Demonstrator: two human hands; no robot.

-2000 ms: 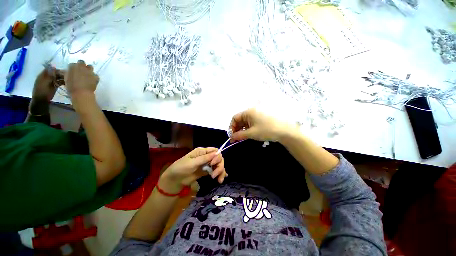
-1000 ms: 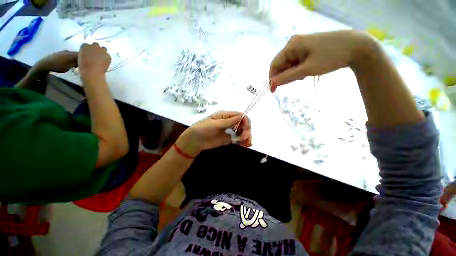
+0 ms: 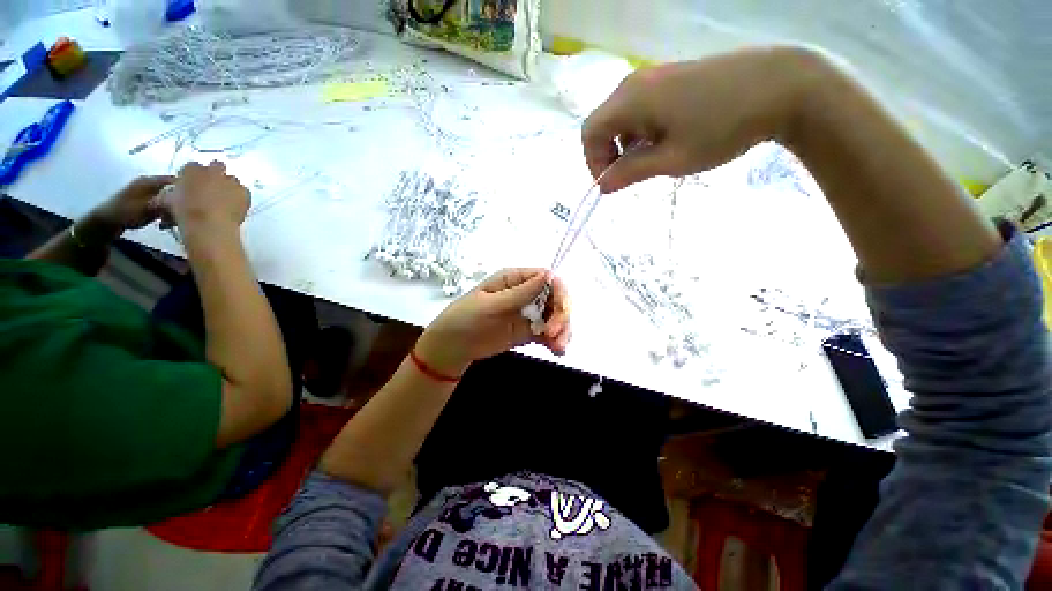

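My left hand (image 3: pixel 502 318) pinches the white end pieces (image 3: pixel 534 312) of a few thin white cords just above the table's front edge. My right hand (image 3: pixel 681 121) is raised higher, to the right, and pinches the same white cords (image 3: pixel 577 227), which run taut between the two hands. How many cords there are is too fine to tell. A pile of bundled leads (image 3: pixel 429 229) lies left of my hands, its white knobs toward the table edge. Loose cords with white ends (image 3: pixel 658 303) lie to the right of my left hand.
A black smartphone (image 3: pixel 859 386) lies at right beside grey-white cords (image 3: pixel 796 314). A person in a green sleeve (image 3: pixel 115 387) works at left near a blue-handled tool (image 3: pixel 37 141). A long cord hank (image 3: pixel 231 60), a yellow label (image 3: pixel 355 89) and a printed bag (image 3: pixel 479 29) are farther back.
My right hand has risen away from my left hand, stretching the cords between them. My left hand has moved slightly up and right. The view has shifted, showing the back wall and bag.
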